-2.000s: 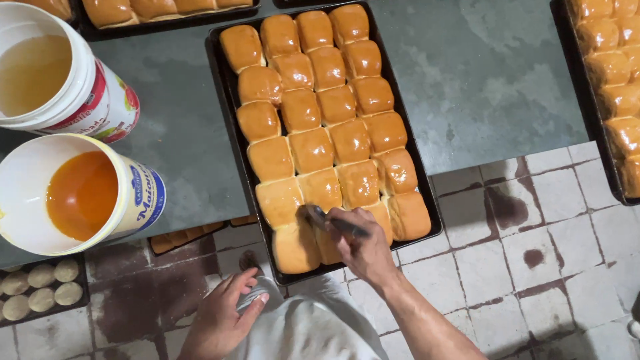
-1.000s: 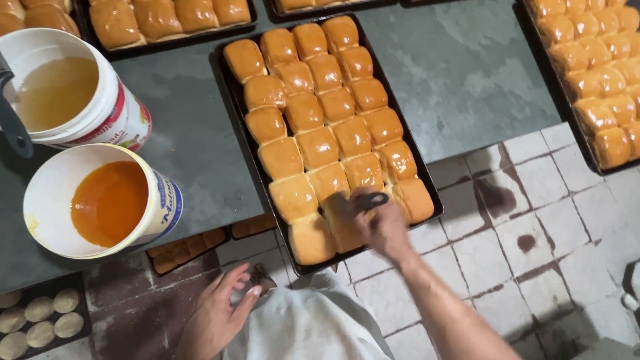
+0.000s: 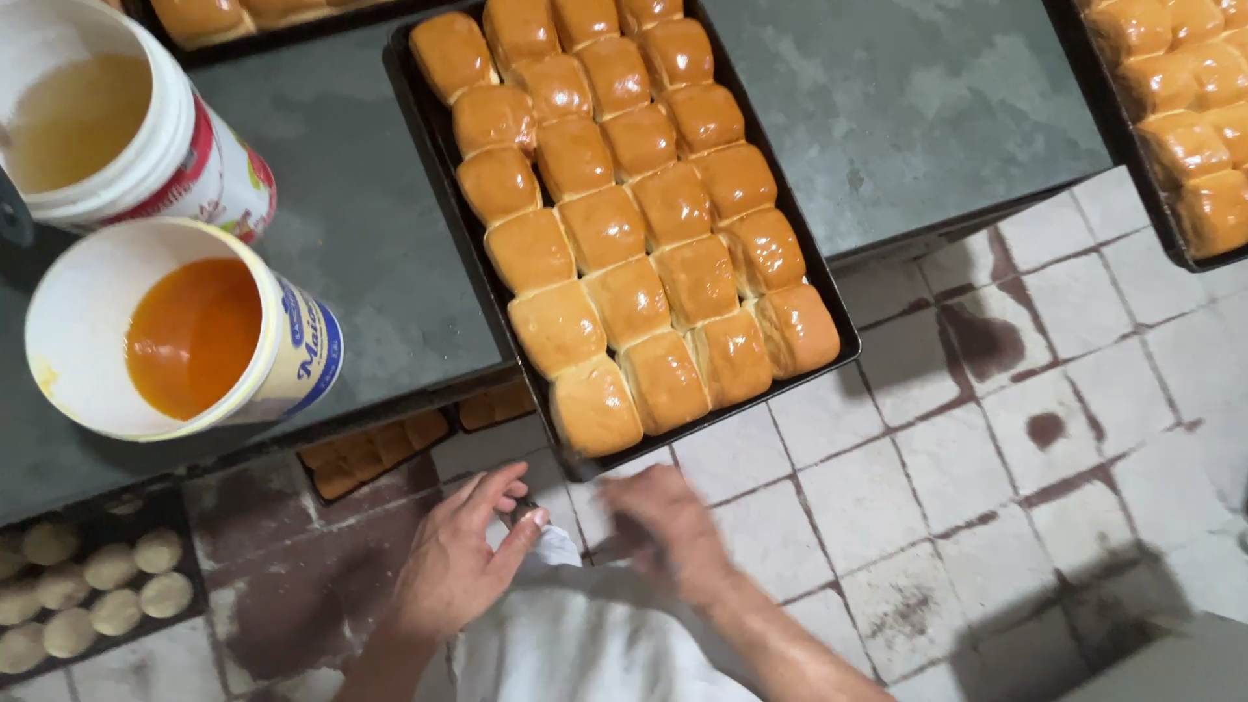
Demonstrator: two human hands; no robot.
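A black baking tray (image 3: 434, 185) full of glossy golden-brown bread rolls (image 3: 624, 214) lies on the grey worktop, its near end jutting past the edge. Just below the tray's near corner is my right hand (image 3: 668, 526), blurred, its fingers curled around the dark handle of a brush (image 3: 639, 536); the bristles are not clear. My left hand (image 3: 473, 546) is to its left, over the white apron, fingers apart and holding nothing. On the left, a white tub (image 3: 58, 322) holds orange liquid, and a second white bucket (image 3: 161, 175) behind it holds cloudy yellowish liquid.
More trays of glazed rolls stand at the top left (image 3: 219, 44) and on the right (image 3: 1121, 127). A dark tray of round pale dough balls (image 3: 107, 604) is at the lower left. Further rolls (image 3: 375, 453) show beneath the worktop's edge (image 3: 419, 395). The floor is tiled.
My right hand has moved with the brush from over the rolls to below the tray's near edge. The near rolls that looked duller now look shinier. My left hand stays low.
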